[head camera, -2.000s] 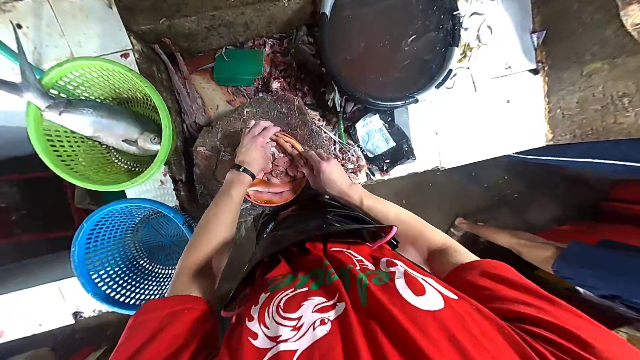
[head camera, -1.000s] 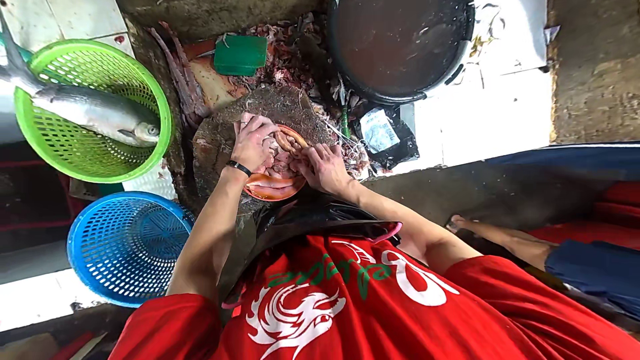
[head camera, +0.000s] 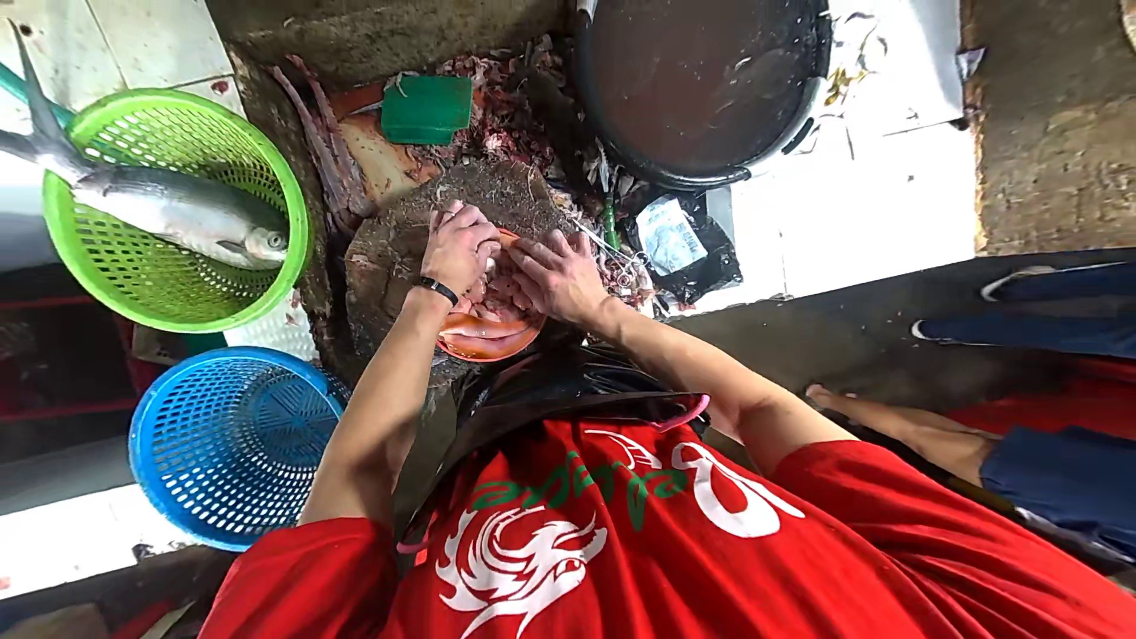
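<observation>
An orange bowl with pinkish pieces of flesh or fish innards rests on a round wooden chopping block. My left hand, with a dark band at the wrist, bends its fingers over the bowl's upper left part. From the right, my right hand reaches over the same bowl, fingers curled at the pieces near its far rim. Both hands touch the contents or rim; whether either grips a piece is hidden by the fingers. Longer orange-pink pieces lie along the near side of the bowl.
A green basket holds a whole silver fish; a blue basket stands nearer. Beyond the block are a green plastic object and fish scraps. A black tub of murky liquid and a black plastic bag are right. Other people's legs show at right.
My right hand has shifted over the bowl's far right part, covering the long orange piece seen there before. More dark-clothed legs show at the right.
</observation>
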